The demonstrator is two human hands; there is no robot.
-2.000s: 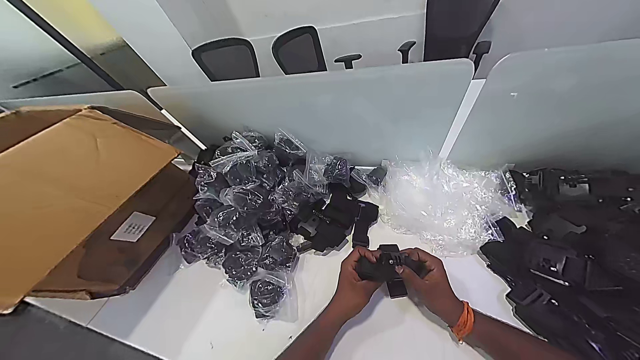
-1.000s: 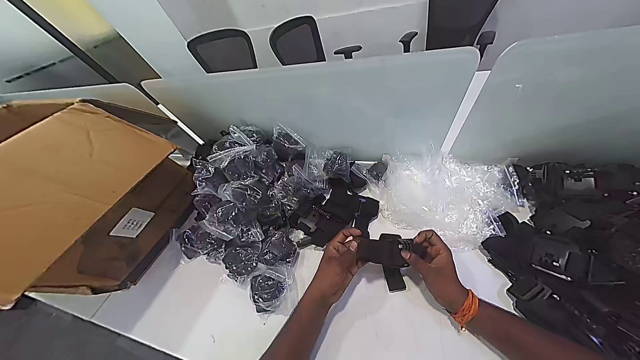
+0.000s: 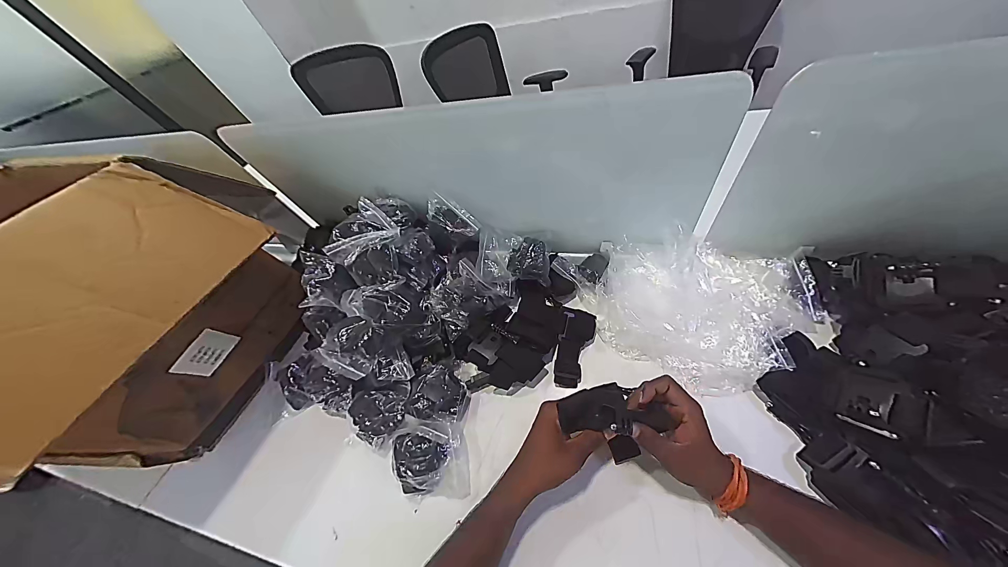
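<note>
A black strap with a plastic mount [image 3: 610, 413] is between my hands, above the white table. My left hand [image 3: 551, 449] grips its left part from below; my right hand [image 3: 681, 433], with an orange cord at the wrist, pinches its right part. One short strap end hangs down between them. Just beyond lie loose black straps [image 3: 524, 339], against a heap of black items in clear zip bags [image 3: 386, 315]. Behind my right hand is a pile of clear plastic bags [image 3: 685, 315].
An open cardboard box [image 3: 118, 315] with a white label stands at the left. Many black straps with buckles [image 3: 906, 402] are heaped at the right. A frosted partition [image 3: 504, 165] runs along the table's back, with mesh chairs [image 3: 346, 79] beyond it.
The held strap has changed its angle and shape as my hands handled it. My left hand has shifted from the strap's upper left side to beneath it since a second ago.
</note>
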